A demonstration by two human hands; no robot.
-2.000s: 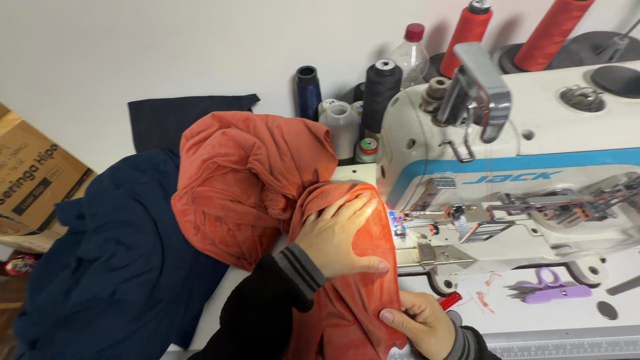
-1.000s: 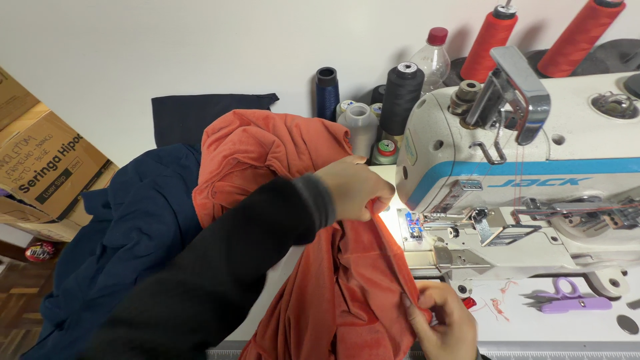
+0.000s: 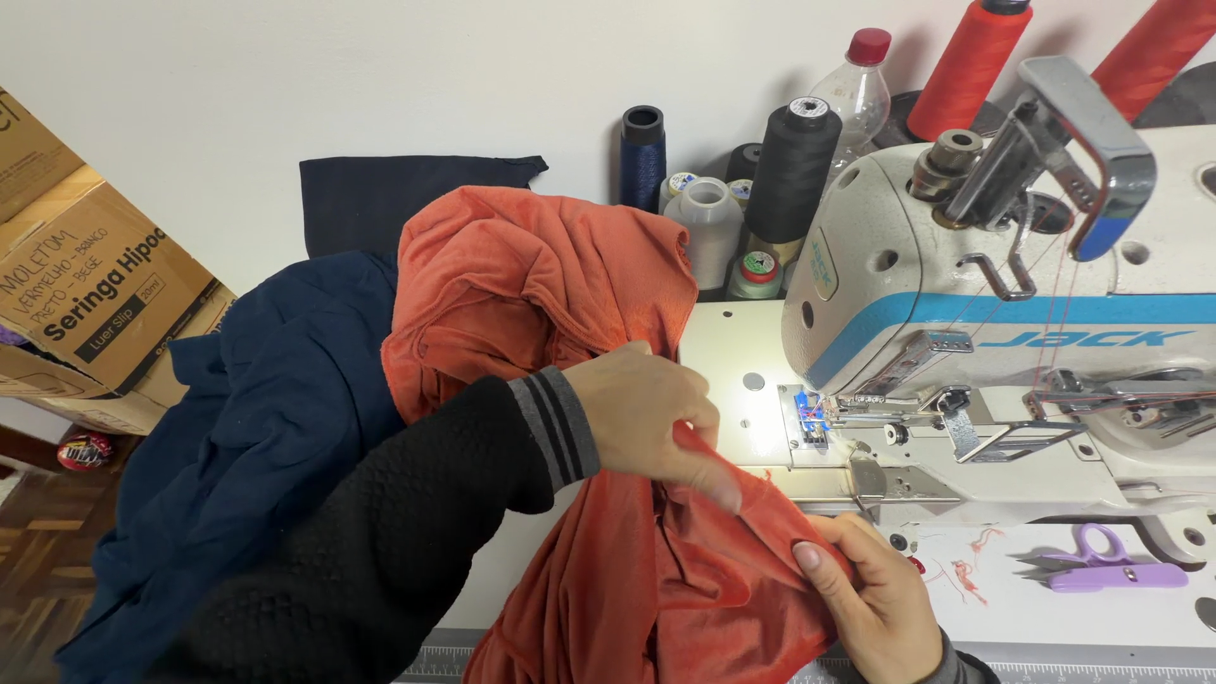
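Orange-red velvety fabric lies bunched on the sewing table and hangs down toward me. My left hand pinches its edge between thumb and fingers, left of the needle area. Lower right, my right hand grips the same edge with the thumb on top. Between both hands the edge is stretched on a slant. The white Jack sewing machine stands to the right, its lit presser foot apart from the fabric. Red threads run down the machine's front.
Dark blue fabric is heaped at left, near cardboard boxes. A black thread cone, other spools and a plastic bottle stand behind. Purple thread snips and thread scraps lie at right. A ruler strip runs along the front.
My left hand, flat on the fabric two seconds ago, has moved to its edge and now pinches it nearer my right hand. The edge has come away from the presser foot area.
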